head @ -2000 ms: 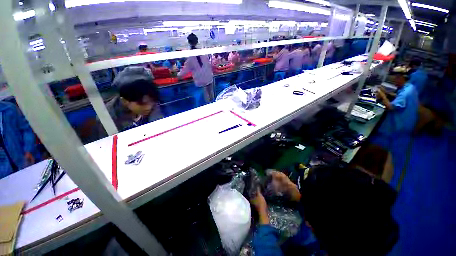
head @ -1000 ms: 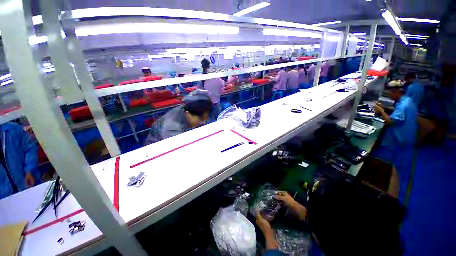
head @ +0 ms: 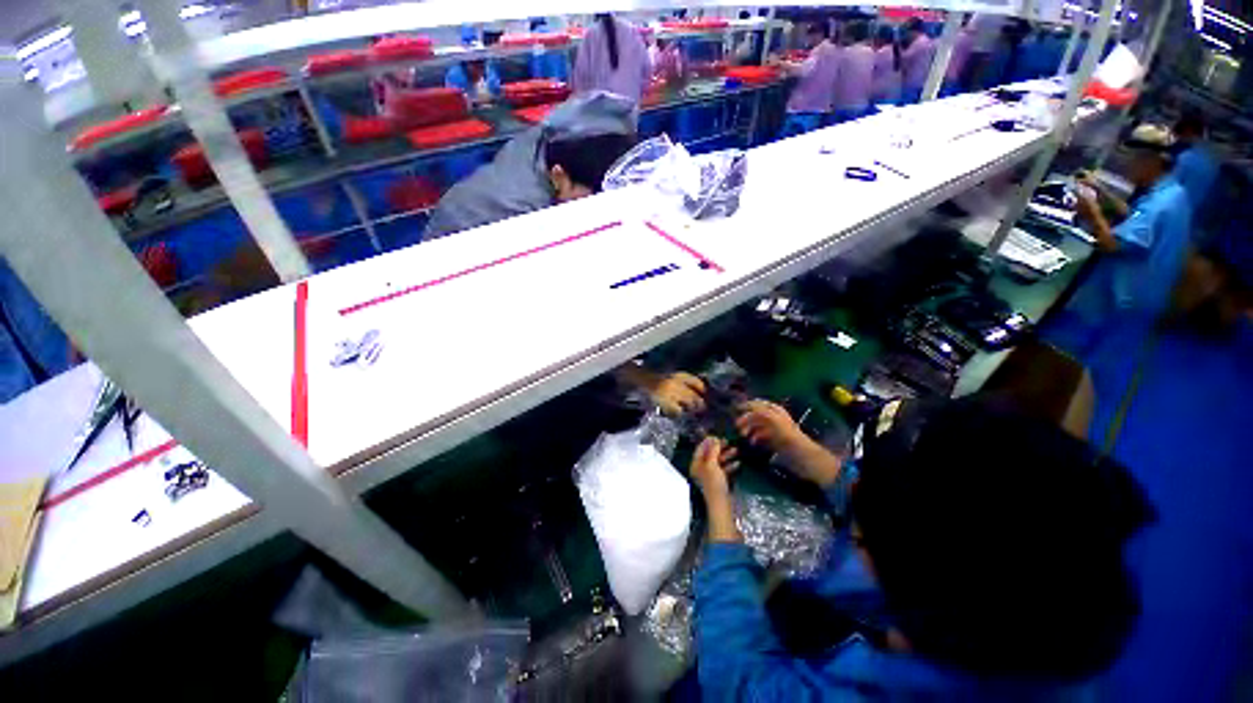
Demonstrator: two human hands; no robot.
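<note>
Neither of my hands can be made out. Nearest to me, a clear poly bag (head: 412, 666) lies at the bottom edge, beside small dark and metallic parts (head: 594, 629) on the green bench. A white bulging bag (head: 635, 515) stands by the neighbouring worker. That worker's two hands (head: 742, 446) are at a dark part (head: 724, 398), partly in clear film. Another person's hand (head: 676, 393) reaches to it from under the shelf. Crinkled clear bags (head: 783, 533) lie below those hands.
A raised white shelf (head: 481, 357) with red tape crosses the view. A slanting white post (head: 206, 398) stands close at left. The neighbour's dark-haired head (head: 1003, 536) blocks the lower right. Black housings (head: 948, 343) lie farther along the bench. A clear bag (head: 715, 186) sits on the shelf.
The view has tilted down, showing more bench and the clear bag at the bottom. A third hand has come in beside the neighbour's hands. The person across is bent lower behind the shelf.
</note>
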